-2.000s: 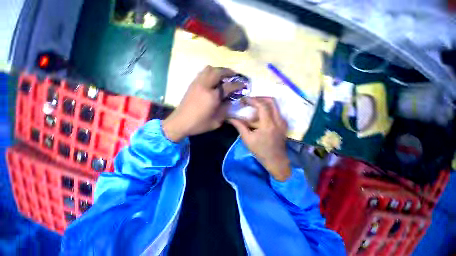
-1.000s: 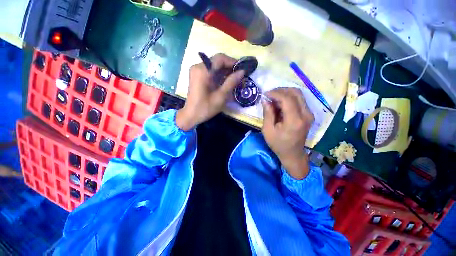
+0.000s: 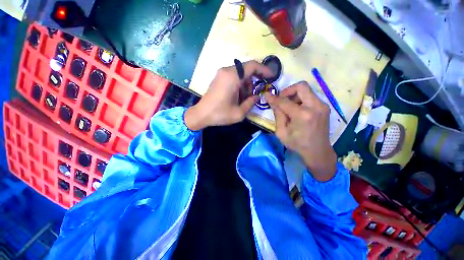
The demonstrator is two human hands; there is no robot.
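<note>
My left hand (image 3: 226, 96) holds an open round watch housing (image 3: 264, 94) with shiny inner parts. A black disc (image 3: 272, 68) sits beside the housing at its upper edge, near my left fingers. A small dark patch shows on one left finger. My right hand (image 3: 300, 114) has its thumb and fingertips pinched together at the housing's right side; whether they hold a small part cannot be told. The blue-purple tweezers (image 3: 328, 95) lie on the cream work board (image 3: 229, 51) to the right of my hands.
A dark and red tool barrel (image 3: 282, 23) hangs over the board. Red parts trays (image 3: 127, 96) with round dark units are at the left, and more (image 3: 379, 223) at lower right. A tape roll (image 3: 376, 139), white cable (image 3: 402, 84) and yellowish pile (image 3: 351, 161) lie right. A wire bundle (image 3: 168, 25) lies upper left.
The view has shifted. The right fingertips have moved from the housing's edge in over its open face. The black disc now stands further to the upper right of the left fingers.
</note>
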